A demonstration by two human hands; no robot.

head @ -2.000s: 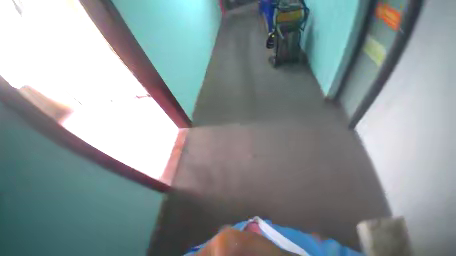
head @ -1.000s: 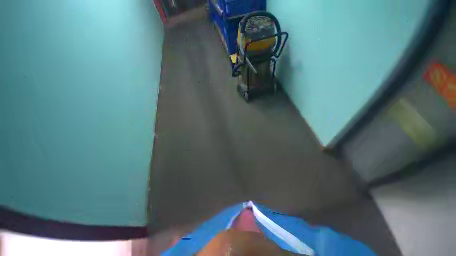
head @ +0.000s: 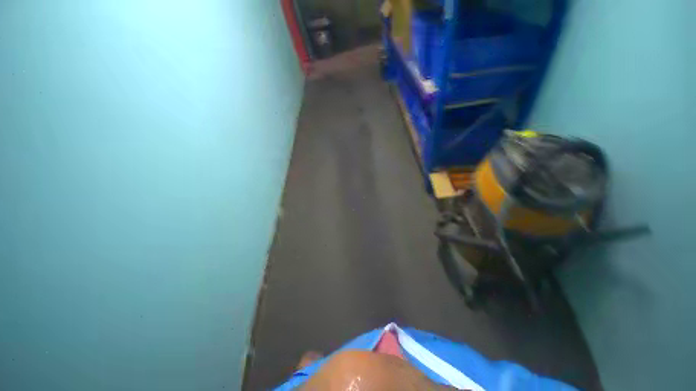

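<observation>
A small skin-coloured patch, apparently part of my left hand (head: 309, 360), shows at the bottom edge beside my light blue jacket (head: 450, 359). It is blurred and mostly cut off, so its fingers cannot be made out. My right hand is not in view. Nearest in front on the right stands a wheeled, drum-shaped machine (head: 534, 187), yellow-orange with a dark top and black tubular frame. It stands close to the right wall.
The grey corridor floor (head: 359, 206) runs forward between turquoise walls (head: 137, 191). A blue rack (head: 436, 99) with blue bins stands beyond the machine on the right. A red door frame (head: 294, 38) and a dark object (head: 320, 37) are at the far end.
The view has moved forward along the corridor. The machine and rack are much nearer. The left doorway, the right-hand door and the pale block seen earlier at lower right have left view.
</observation>
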